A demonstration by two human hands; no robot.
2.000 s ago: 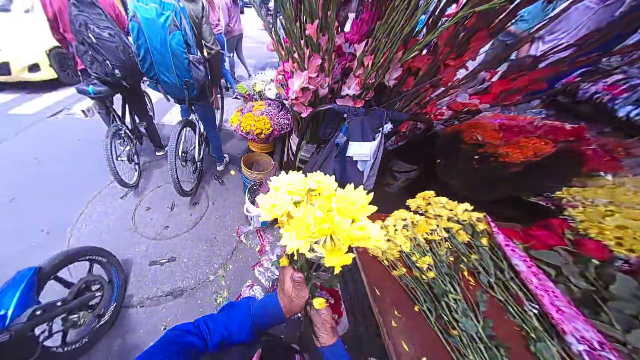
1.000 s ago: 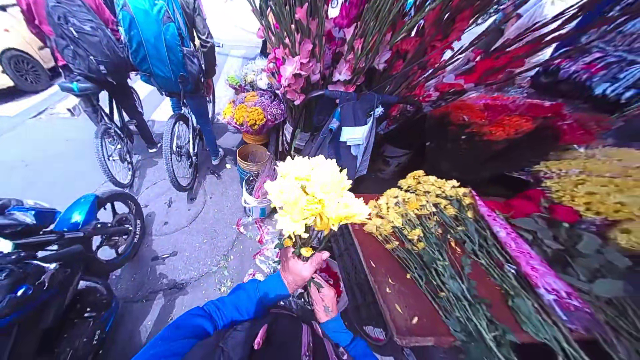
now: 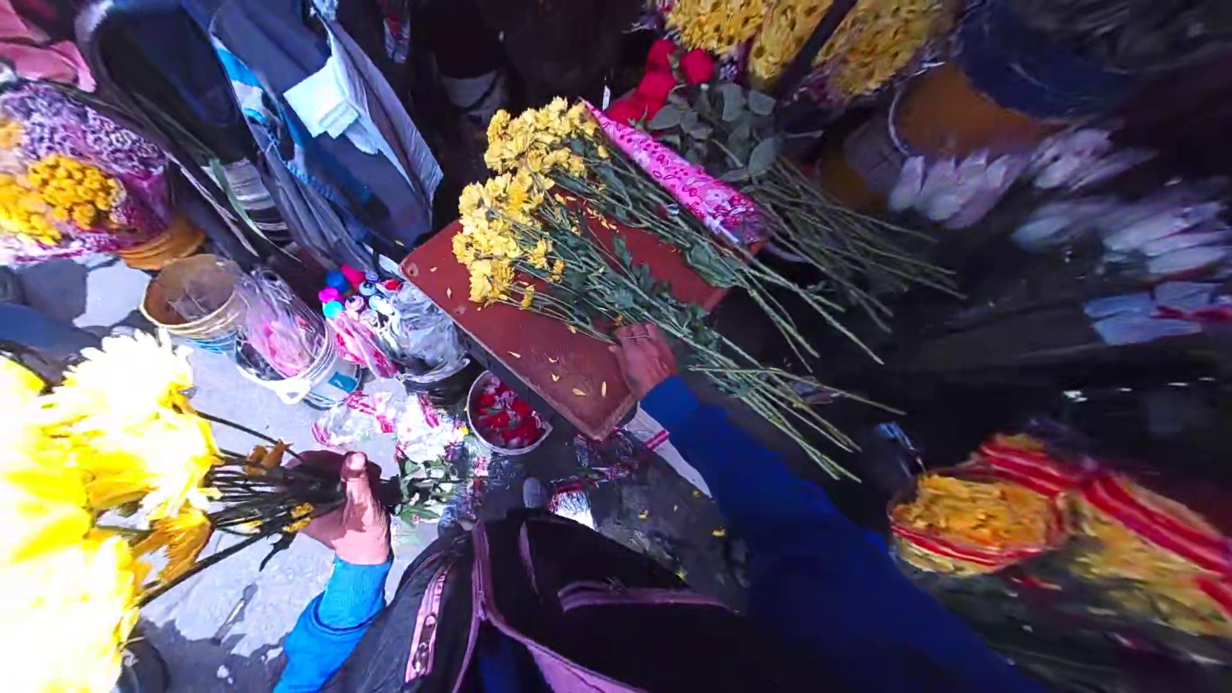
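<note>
My left hand is closed around the stems of a bunch of large yellow flowers, whose blooms point left and fill the lower left of the view. My right hand reaches to the reddish-brown board and touches the stems of the small yellow flowers lying there; whether its fingers grip a stem cannot be told. Beside those stems lies a bundle in pink patterned wrap, with red roses behind it. Loose petals are scattered on the board.
Left of the board stand buckets with plastic wrap and a bowl of red petals. Clothing hangs at the upper left. Yellow flowers in red-striped wrap are at the right. A black bag is against my body.
Both hands were together at the yellow bunch; my right hand has left it and moved to the stems on the board. My left hand keeps the bunch, now farther left. The view has swung down and right.
</note>
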